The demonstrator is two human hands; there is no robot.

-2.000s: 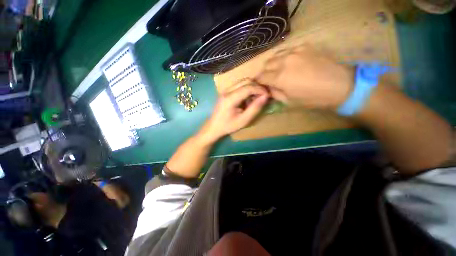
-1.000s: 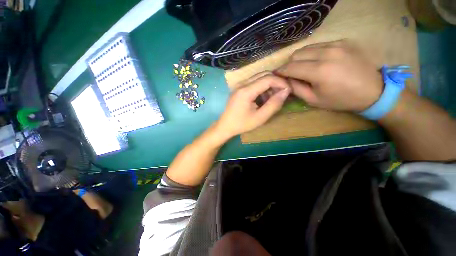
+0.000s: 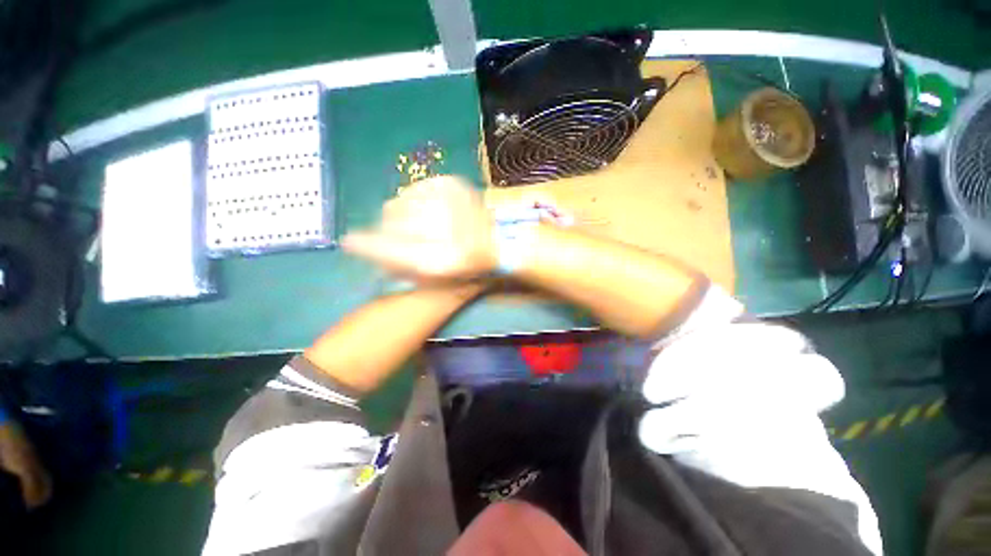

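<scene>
My right hand [image 3: 424, 230] is blurred and reaches left across my body, fingers towards the left, at the near side of the small yellow-and-black component pile [image 3: 418, 163]. Whether it holds anything cannot be told. The light blue wrist strap [image 3: 509, 241] is on my right wrist. My left forearm [image 3: 380, 331] crosses beneath the right wrist, and the left hand is hidden there. The tan work board [image 3: 674, 206] lies right of my hands. A small whitish and reddish item [image 3: 535, 213] beside the strap is too blurred to name.
A black fan with a round wire grille [image 3: 565, 136] stands at the board's back left. A component tray [image 3: 266, 168] and a plain white tray [image 3: 150, 223] lie left. A brownish round tub [image 3: 766, 133], a black cabled device [image 3: 869, 190] and a white fan [image 3: 973, 152] are right.
The view has turned and shifted, showing more of the right side. My hands were together over the board; now the right hand is left of it, crossed over the left arm.
</scene>
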